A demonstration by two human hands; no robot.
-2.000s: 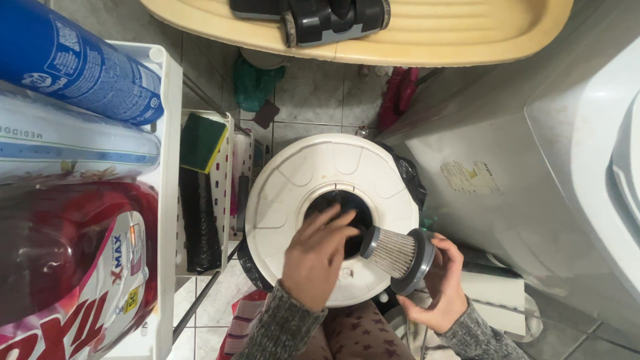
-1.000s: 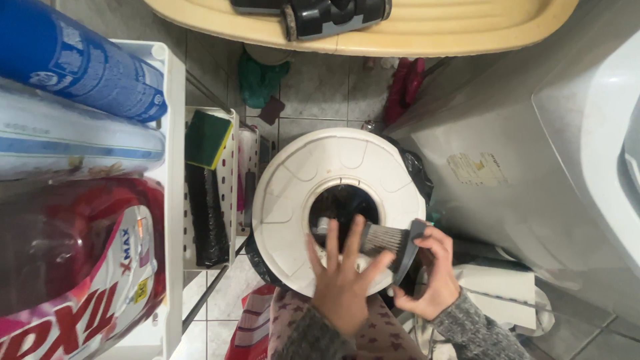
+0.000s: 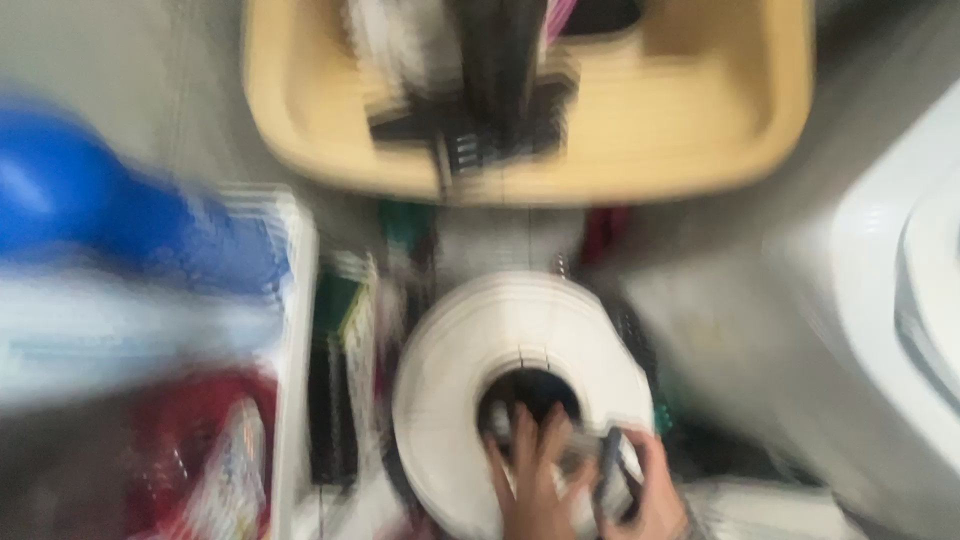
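Note:
The view is badly blurred. Below the middle stands a round white bin lid (image 3: 442,420) with a dark round opening (image 3: 529,386). My right hand (image 3: 649,487) grips the grey end of a pleated cylindrical filter (image 3: 609,469) at the opening's right side. Over the near part of the opening, my left hand (image 3: 536,480) has its fingers spread beside the filter's other end; whether they touch it cannot be made out.
A white shelf (image 3: 296,337) at the left bears a blue container (image 3: 150,202) and a red detergent bottle (image 3: 187,442). Beyond the bin is a yellow basin (image 3: 675,165) with a dark vacuum floor head (image 3: 480,135). A white appliance (image 3: 870,247) stands at the right.
The view has tilted up, so more of the yellow basin shows. Since two seconds ago, the filter has moved left toward the bin's opening in my right hand.

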